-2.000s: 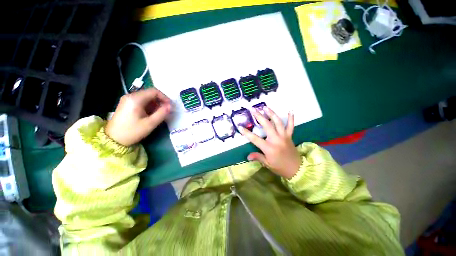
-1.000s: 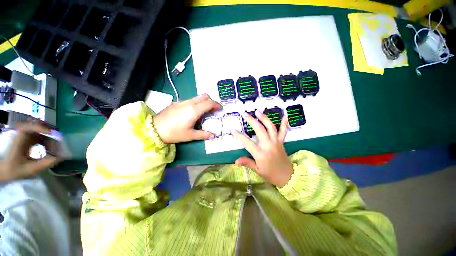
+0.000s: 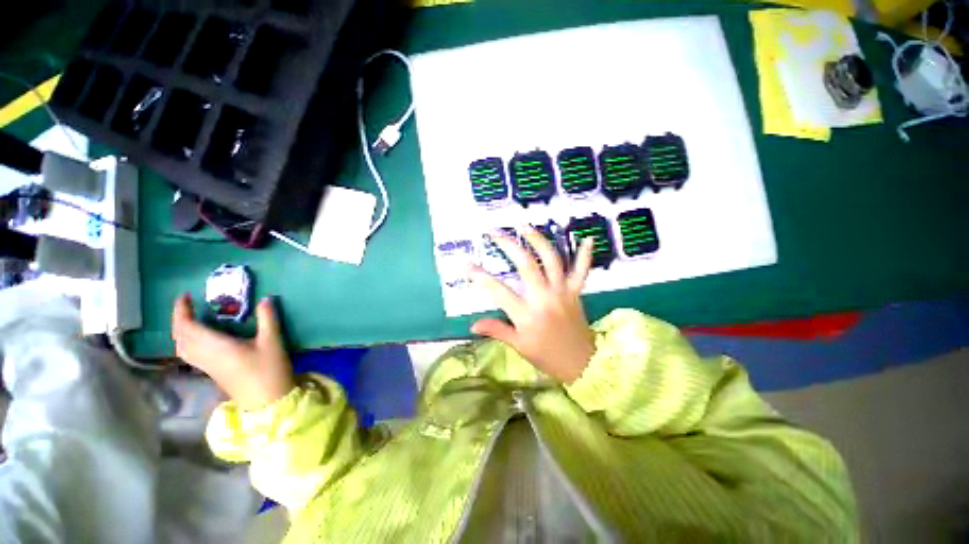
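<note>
Several smartwatch heads without straps lie in two rows on a white mat (image 3: 595, 85). The upper row (image 3: 577, 171) shows green text lines. In the lower row the right units (image 3: 639, 233) also show green lines; the left ones (image 3: 456, 252) look pale and are partly covered by my fingers. My right hand (image 3: 537, 300) is spread over the lower row, fingertips on or just above the screens. My left hand (image 3: 236, 345) is off the mat at the left, thumb and fingers apart around a single watch unit (image 3: 228, 293) on the green bench; contact is unclear.
A black compartment tray (image 3: 228, 101) stands at the upper left. A white cable (image 3: 387, 136) and a square white pad (image 3: 343, 224) lie beside the mat. A power strip (image 3: 124, 244) and a neighbour's pale sleeve (image 3: 64, 393) are far left. Yellow sheets (image 3: 781, 85) and a white adapter (image 3: 932, 81) are right.
My left hand has moved off the mat to the left, beside a watch unit on the bench. My right hand has shifted slightly left along the lower row. The neighbour's hand has left the view.
</note>
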